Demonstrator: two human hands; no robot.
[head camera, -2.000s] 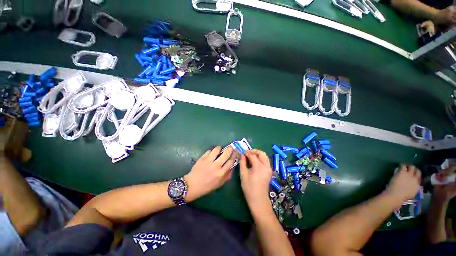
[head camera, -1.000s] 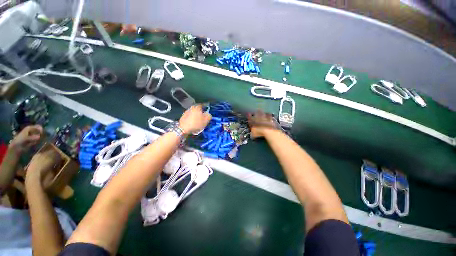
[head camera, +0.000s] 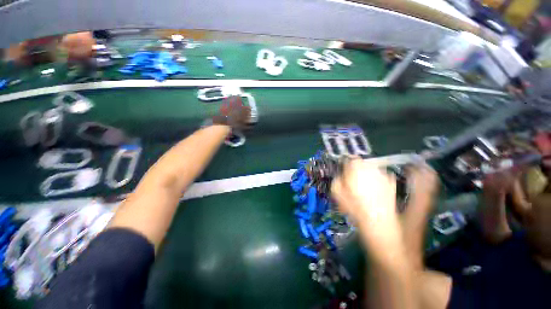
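Note:
My left hand (head camera: 234, 113) is dark and blurred over the belt, above white loop housings (head camera: 252, 107); its grip cannot be made out. My right hand (head camera: 361, 184) is blurred at the right side of a heap of blue cells (head camera: 309, 202), by circuit boards and wires (head camera: 326, 172). Its fingers are unclear. The heap reaches from the belt rail down onto the bench. Small round parts and dark bits (head camera: 328, 271) lie at its near end. Three fitted housings (head camera: 345, 142) with blue ends lie side by side on the belt, just beyond my right hand.
Another person's hand (head camera: 423, 181) is close to the right of mine. A white housing pile (head camera: 54, 241) and blue cells (head camera: 7, 226) lie at the left. Loose housings (head camera: 65, 159) lie on the belt at left. The pale rail (head camera: 241, 183) separates bench and belt. More hands show far right.
The view has swung right. Both hands have left the belt heap of cells; my left is over the housings farther along the belt, my right beside cells and boards at the bench heap.

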